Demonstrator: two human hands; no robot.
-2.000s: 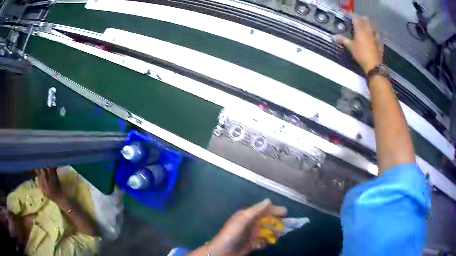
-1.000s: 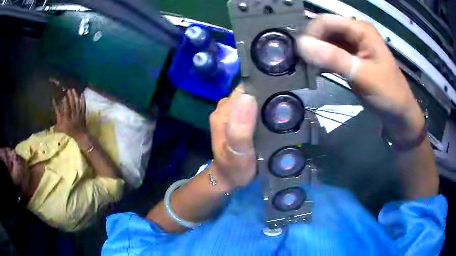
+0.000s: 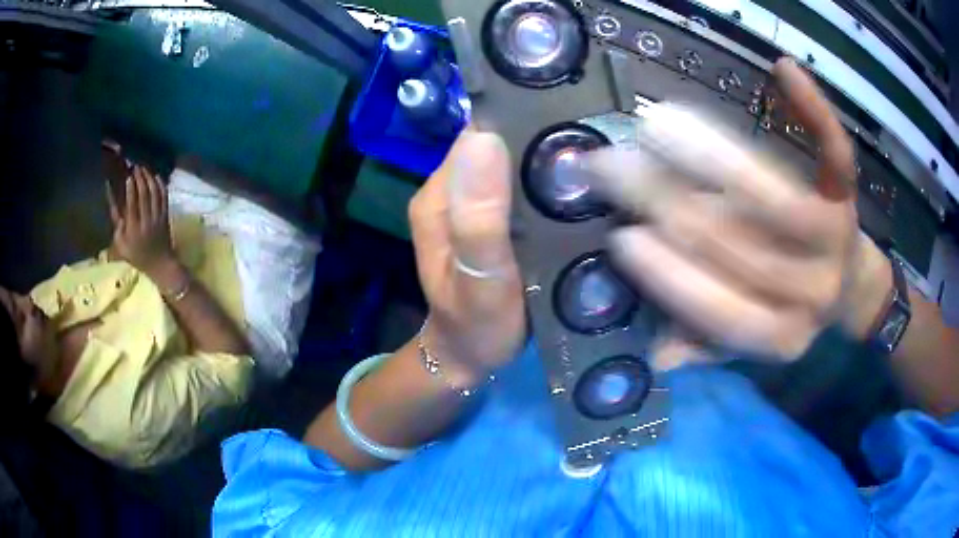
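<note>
The long grey-brown bracket [image 3: 573,426] is held up lengthwise before my chest, its top end cut off by the frame edge. It carries several black-ringed lens units with shiny pale-violet centres, the second one [image 3: 569,173] partly behind my fingertips. My left hand [image 3: 470,247] grips the bracket's left edge, thumb on its face. My right hand [image 3: 736,226] is blurred over the bracket's right side, fingers extended, fingertips at the second lens unit. Whether it touches the unit or holds something small, I cannot tell.
A blue parts bin [image 3: 368,124] with two white-capped bottles [image 3: 419,97] stands behind my left hand. Line plates [image 3: 689,60] with ringed holes lie at the upper right beside the white conveyor rails [image 3: 831,79]. A person in a yellow top [image 3: 126,357] sits at the left.
The bracket has shifted up and left and tilted slightly. My right hand has moved from beside the top lens unit down to the second, its fingers now extended.
</note>
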